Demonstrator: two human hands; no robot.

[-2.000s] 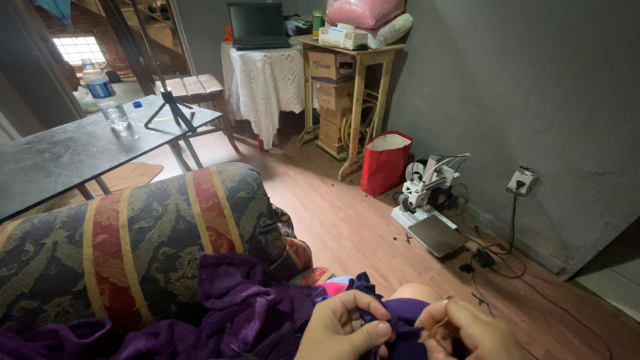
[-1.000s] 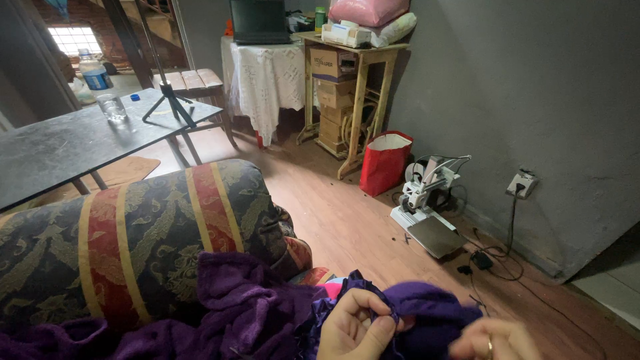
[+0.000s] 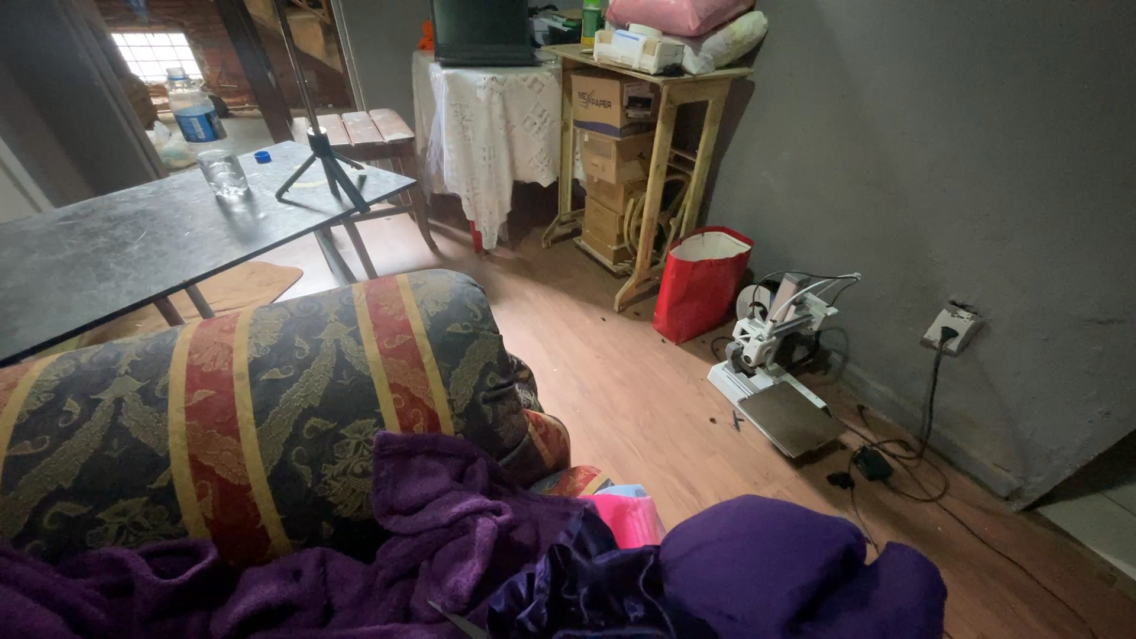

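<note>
Neither my left hand nor my right hand shows in the head view at this moment. A dark purple piece of smooth cloth (image 3: pixel 763 564) lies bunched at the bottom right. Against its left side is a shiny, gathered dark purple fabric (image 3: pixel 581 586). A thin pointed metal tip (image 3: pixel 457 619), perhaps of scissors, pokes in at the bottom edge beside the shiny fabric. Further left, a fuzzy purple blanket (image 3: pixel 444 532) spreads along the sofa. Something bright pink (image 3: pixel 626 515) shows behind the cloth.
A patterned sofa arm (image 3: pixel 311 399) fills the left. Beyond it are a dark table (image 3: pixel 124 231) with a small tripod (image 3: pixel 321 169) and a plastic bottle (image 3: pixel 197 115). A red bag (image 3: pixel 701 284), a white 3D printer (image 3: pixel 768 355) and cables (image 3: pixel 923 470) are on the floor at right.
Both hands, which were at the purple cloth in the earlier frames, have gone out of view. The smooth purple cloth now bulges up uncovered at the bottom right.
</note>
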